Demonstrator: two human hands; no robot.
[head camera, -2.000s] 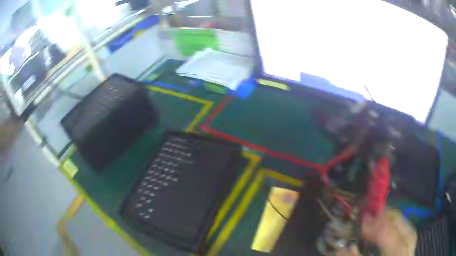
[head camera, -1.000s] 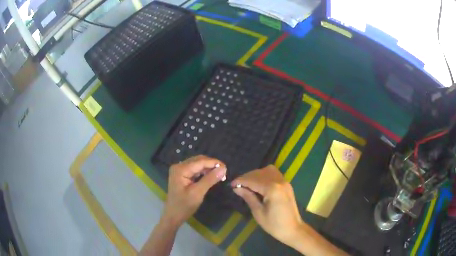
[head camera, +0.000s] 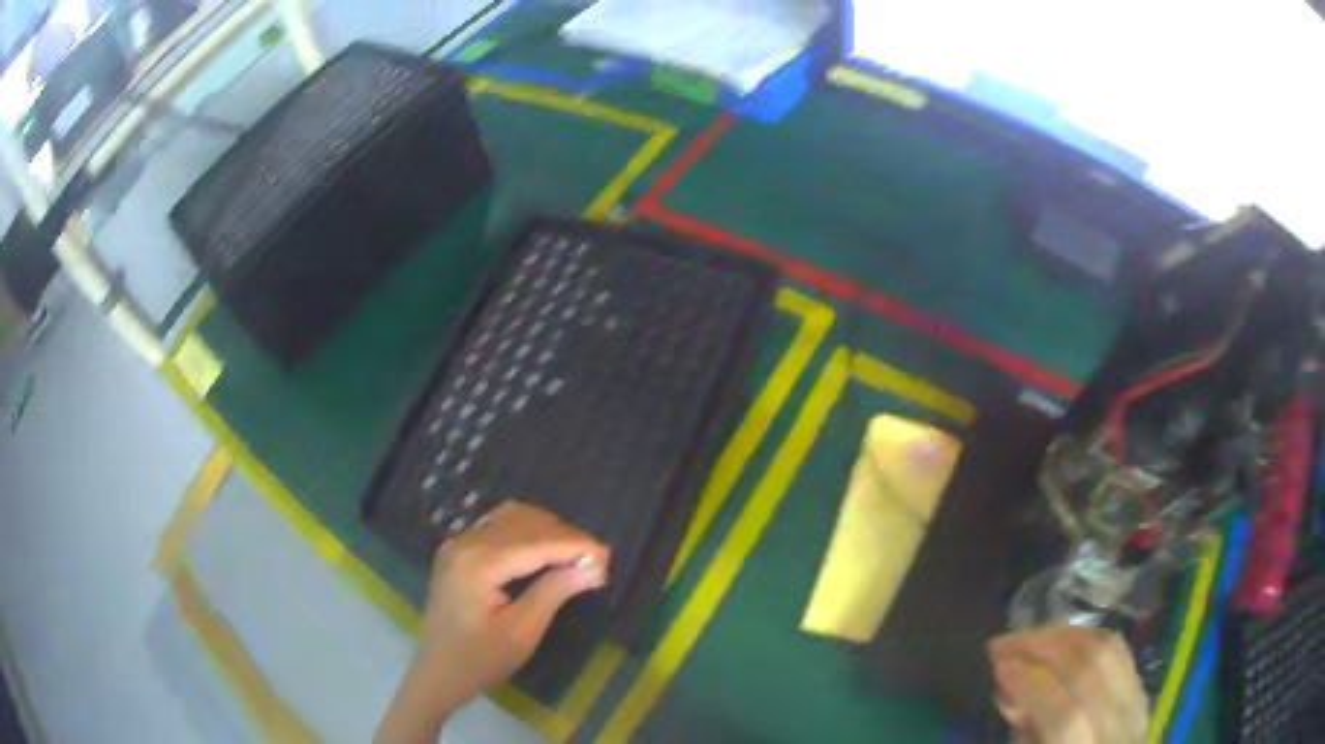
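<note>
My left hand (head camera: 501, 589) is over the near edge of the left-hand parts tray (head camera: 625, 414), finger and thumb pinched on a small whitish component (head camera: 586, 568). Rows of pale parts fill the tray's left side. My right hand (head camera: 1071, 683) is at the lower right, blurred, just below the round nest (head camera: 1075, 589) of the toggle-clamp fixture (head camera: 1126, 502); whether it holds anything cannot be seen. The red clamp handle (head camera: 1279, 509) stands right of the fixture head.
Stacked black trays (head camera: 342, 204) stand at the far left. A yellow paper slip (head camera: 881, 531) lies left of the fixture. Behind are white paper sheets (head camera: 698, 37) and a glaring monitor (head camera: 1104, 87). Another black grid tray (head camera: 1279, 669) is at the right edge.
My right hand has left the left hand's side and moved right to the fixture. My left hand stays pinched near the tray's front edge. The view has shifted, showing more of the fixture and red handle.
</note>
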